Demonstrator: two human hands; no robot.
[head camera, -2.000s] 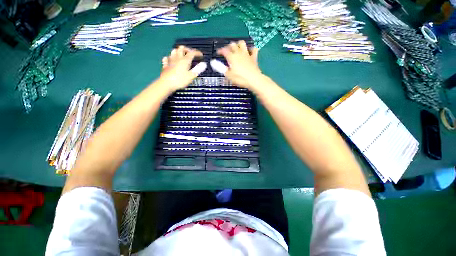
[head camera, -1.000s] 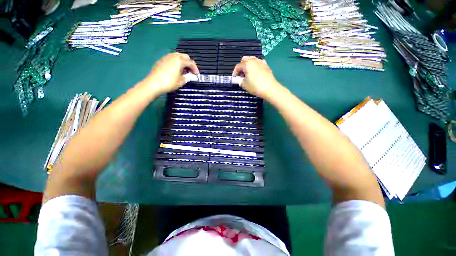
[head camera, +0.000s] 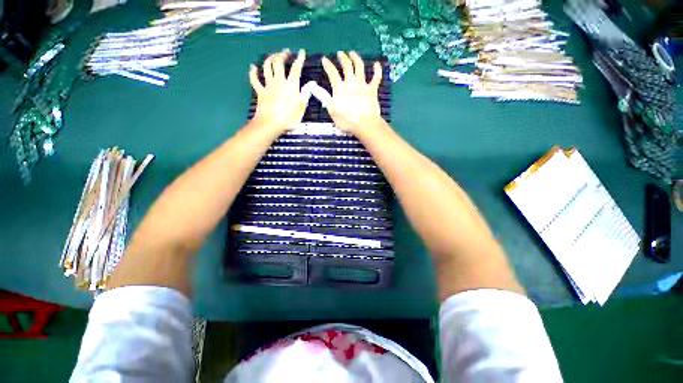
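Observation:
The black slotted fixture (head camera: 308, 269) lies in front of me, with its two cut-out handles at the near end. Rows of small white marks show along its slots. My left hand (head camera: 281, 91) and my right hand (head camera: 350, 91) lie flat on its far part, fingers spread, thumb tips touching, with white coverings on the thumbs. A narrow white PCB panel (head camera: 318, 129) lies crosswise at the heels of my hands, partly hidden by them. A loose white strip (head camera: 314, 237) with an orange end lies slightly slanted across the near slots.
A strip bundle (head camera: 101, 217) lies left, the panel stack (head camera: 577, 221) right, with a black phone (head camera: 657, 223) beyond. Strip piles (head camera: 520, 56) and green boards (head camera: 404, 37) lie at the back. Grey wired strips (head camera: 636, 105) lie far right.
My hands have gone from pinching the white panel's ends to lying flat with fingers spread, farther forward on the fixture. The view has shifted slightly.

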